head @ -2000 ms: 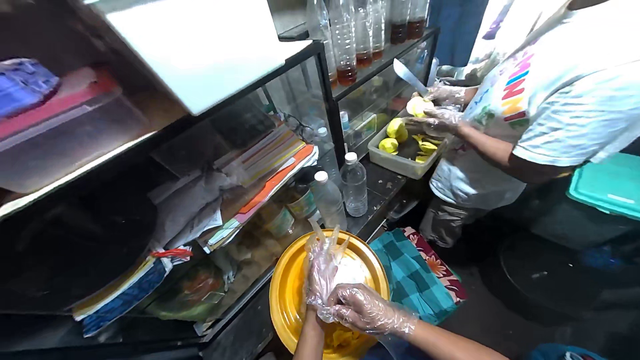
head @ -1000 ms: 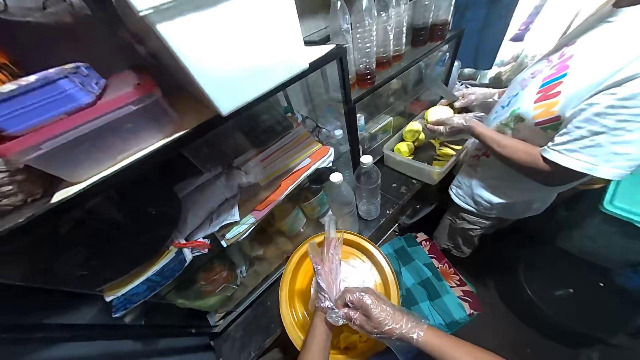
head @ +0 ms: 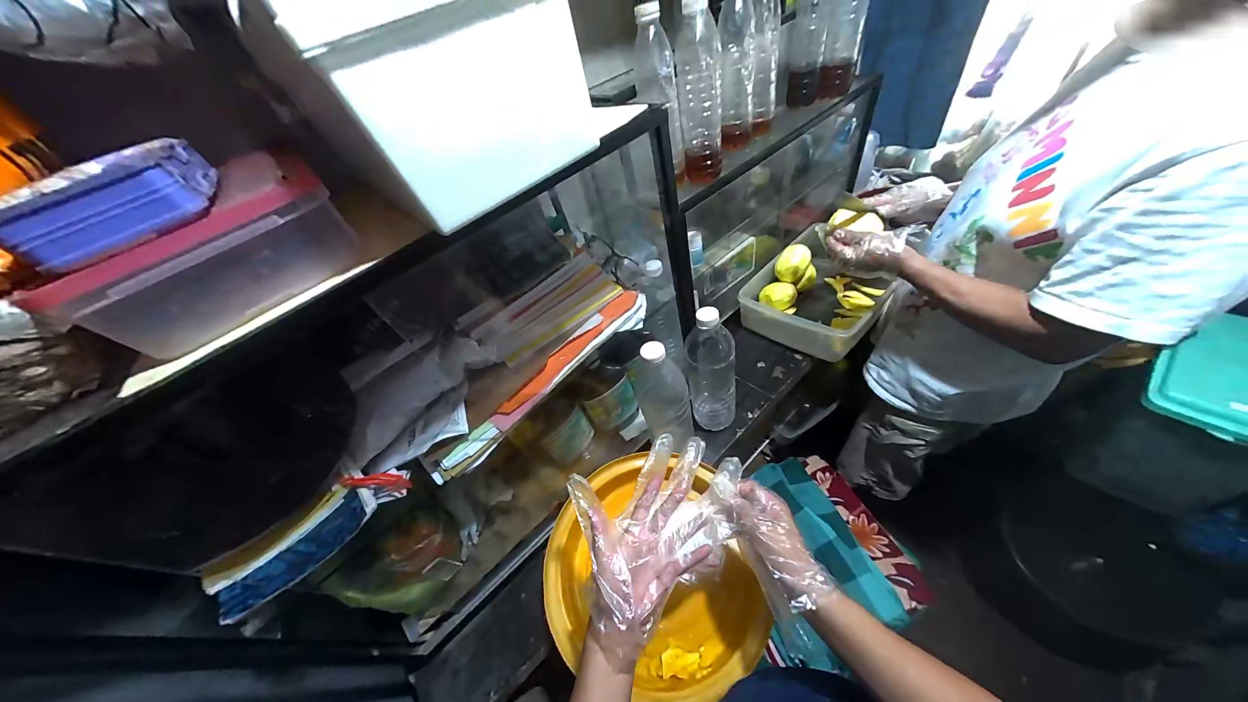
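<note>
Both my hands wear clear plastic gloves above a round yellow basin point(head: 721, 624). My left hand point(head: 639, 565) is spread, palm showing, with loose glove tips sticking out past the fingers. My right hand point(head: 780, 546) is at the basin's right side, its fingers pinching loose plastic at the edge of the left glove. Yellow pieces point(head: 682, 662) lie low in the basin. Something pale in the basin is mostly hidden behind my hands. Just beyond the rim stand two clear plastic bottles with white caps, one point(head: 662, 395) nearer and one point(head: 712, 370) to its right.
A gloved co-worker point(head: 1033, 224) holds a pale peeled fruit over a plastic tub point(head: 824, 341) of yellow-green fruit and peels. Glass shelving point(head: 673, 166) with bottles and papers runs along the left. Folded teal checked cloth point(head: 829, 546) lies right of the basin; a teal lid point(head: 1204, 380) is far right.
My left hand has opened from a bunched shape into spread fingers. My right hand has shifted from the left wrist to the glove's finger side. The co-worker's knife, seen raised earlier, has come down to the fruit.
</note>
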